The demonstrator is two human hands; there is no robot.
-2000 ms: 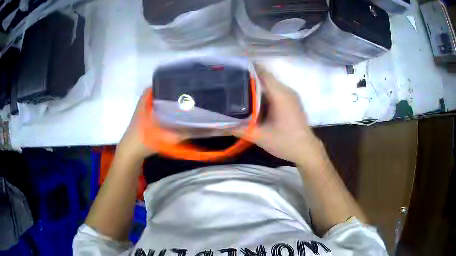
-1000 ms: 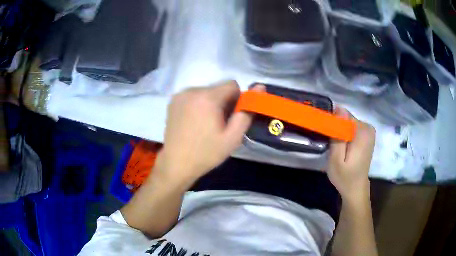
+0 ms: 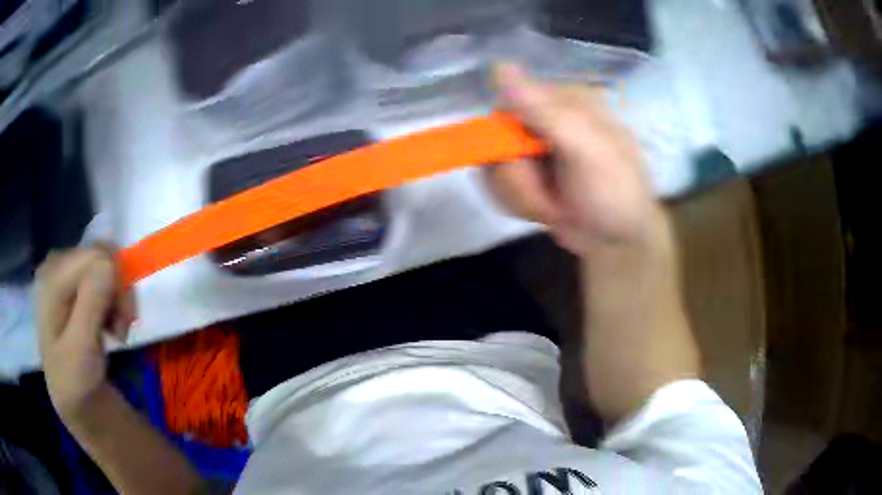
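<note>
An orange carry strap (image 3: 329, 189) is stretched between my two hands, slanting up to the right. It passes over a black power bank (image 3: 300, 242) in a whitish bag at the bench's front edge and hides the middle of its top face. My left hand (image 3: 82, 295) grips the strap's left end, left of the unit. My right hand (image 3: 575, 164) grips its right end, right of and beyond the unit. The picture is blurred, so I cannot tell whether the strap touches the unit.
More black units in whitish bags (image 3: 237, 48) stand at the far side of the bench. Dark units are cut off at the left edge. A blue bin with tangled orange straps (image 3: 205, 387) is below the bench edge at my left. A brown cardboard box (image 3: 720, 280) is below right.
My hands have moved apart and the strap now spans well past both sides of the unit. The view has swung, so the bench edge slants the other way.
</note>
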